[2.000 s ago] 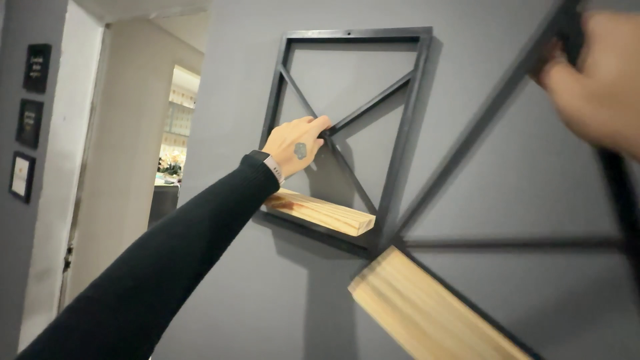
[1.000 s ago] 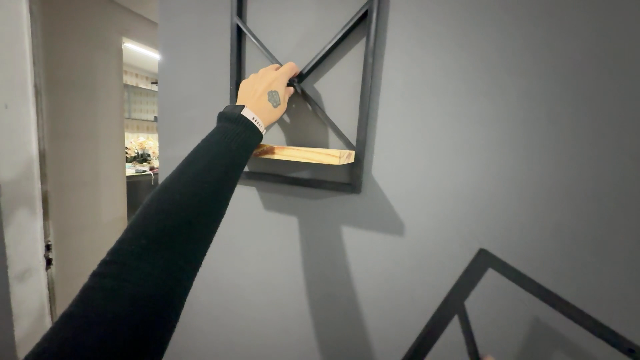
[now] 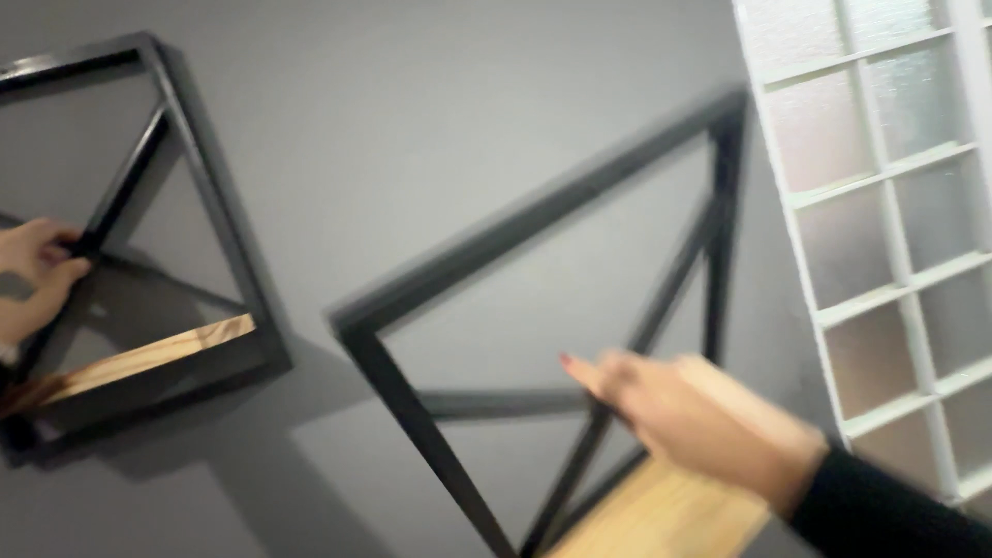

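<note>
At the left edge, my left hand [image 3: 35, 279] grips the centre crossing of the X brace in a black metal frame shelf [image 3: 205, 186] against the grey wall. A light wooden board [image 3: 155, 356] lies across the lower part of that frame. To the right, my right hand [image 3: 659, 403] is closed around the crossed bars of a second black metal frame shelf [image 3: 542, 209], which is tilted. Part of its wooden board [image 3: 674, 511] shows under my right wrist; its lower end is out of view. The right side is blurred.
A grey wall [image 3: 434, 139] stands behind both frames and carries their shadows. On the right is a white-barred panel [image 3: 899, 287] of textured glass panes, close to the second frame's upper right corner.
The view has swung to the right. The second frame, only partly seen at the lower right before, now shows mostly in view with my right hand on it. My left hand stays on the first frame.
</note>
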